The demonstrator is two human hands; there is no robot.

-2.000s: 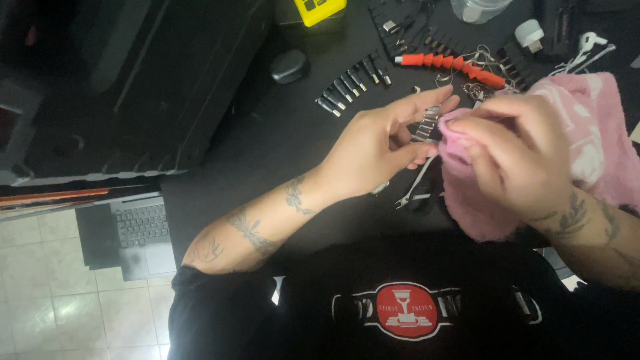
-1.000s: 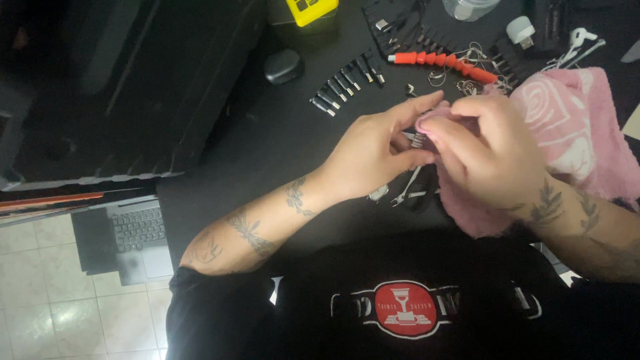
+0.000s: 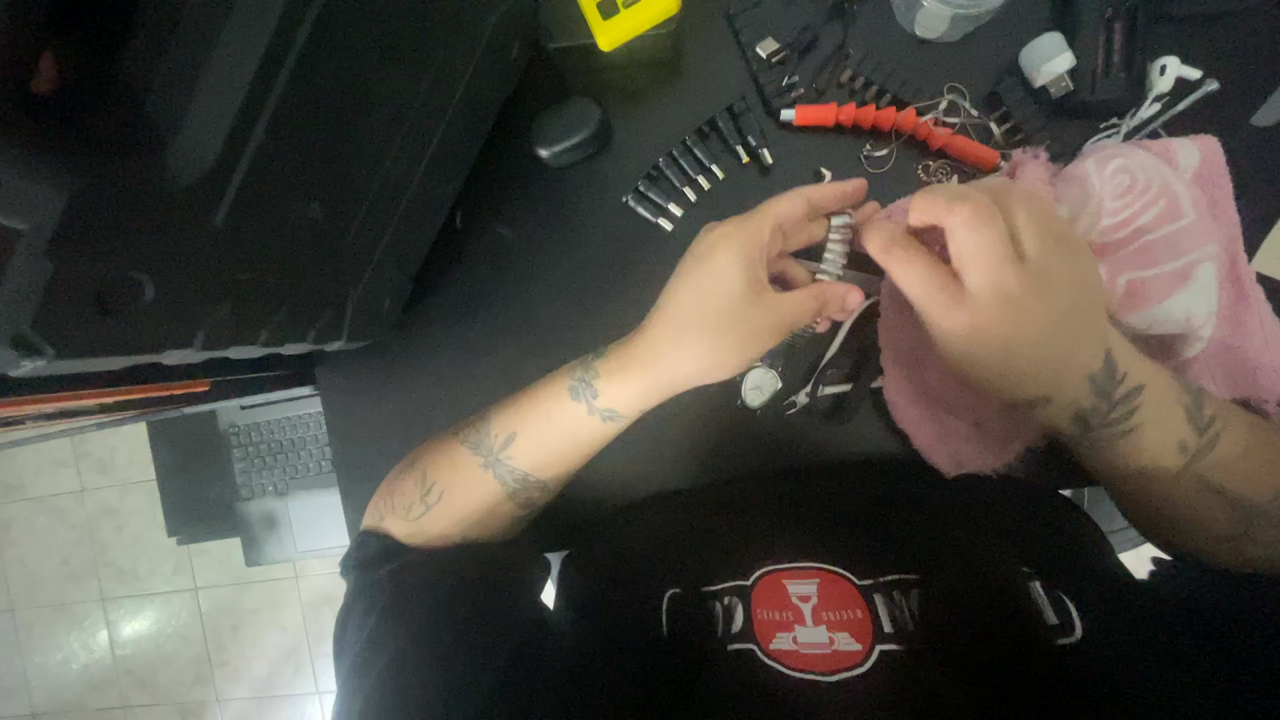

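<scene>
Between the thumb and fingers of my left hand (image 3: 745, 285) is a ridged silver metal piece (image 3: 835, 247), perhaps a row of small sockets or a metal band; I cannot tell which. My right hand (image 3: 1000, 270) pinches a pink fleecy cloth (image 3: 940, 420), close to the right end of that piece. The rest of the cloth lies under and to the right of my right hand. Below my hands lie a round-faced watch (image 3: 761, 386) and a small metal wrench (image 3: 828, 355), partly hidden by the cloth.
Several black-and-silver bits (image 3: 690, 165) lie in a row beyond my left hand. An orange flexible shaft (image 3: 890, 120), a dark rounded case (image 3: 570, 131), a yellow box (image 3: 628, 18), a white USB plug (image 3: 1048, 62) and earphones (image 3: 1165, 80) are farther back. A large black case (image 3: 230, 180) stands left.
My right hand has drawn slightly to the right with the cloth, and the ridged metal piece in my left hand shows more plainly. My left hand has hardly moved.
</scene>
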